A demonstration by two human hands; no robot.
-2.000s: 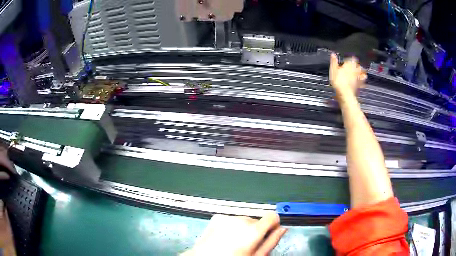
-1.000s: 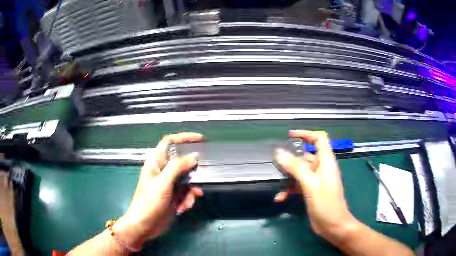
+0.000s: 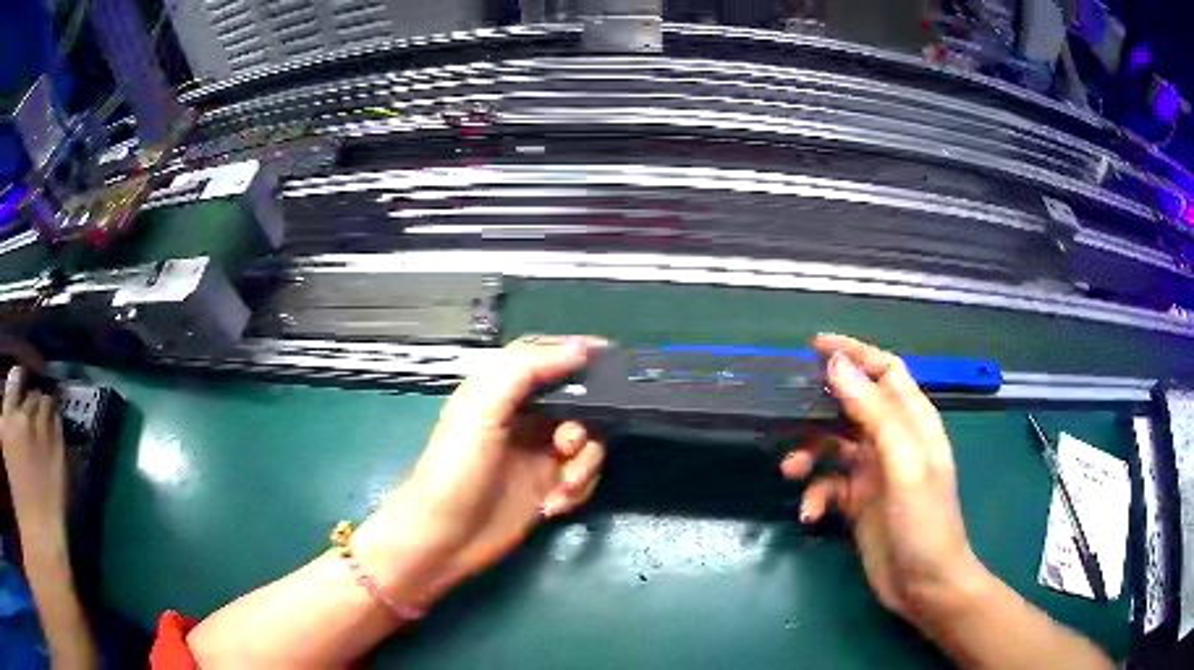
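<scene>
A dark grey carrier fixture point(image 3: 714, 390), blurred, is held level above the front of the green bench top, between my two hands. My left hand point(image 3: 504, 452) grips its left end, with a bracelet at the wrist. My right hand point(image 3: 884, 458) grips its right end. Another grey-brown carrier fixture point(image 3: 386, 306) lies on the conveyor belt point(image 3: 629, 312) at the left, behind my left hand. The blue bar point(image 3: 953, 374) lies along the front rail, partly hidden behind the held fixture.
A paper sheet point(image 3: 1093, 511) with a pen point(image 3: 1074, 504) on it lies at the right of the bench point(image 3: 262, 524). Speckled-edge trays point(image 3: 1150, 524) stand at the far right. A co-worker's hand point(image 3: 33, 439) is at a black perforated tray point(image 3: 85, 412) at the left. Conveyor end blocks point(image 3: 197, 304) stand left.
My right hand has come back from the far rails, and both hands now hold a fixture. Since one second ago it appears tilted differently, and another fixture shows on the belt at left.
</scene>
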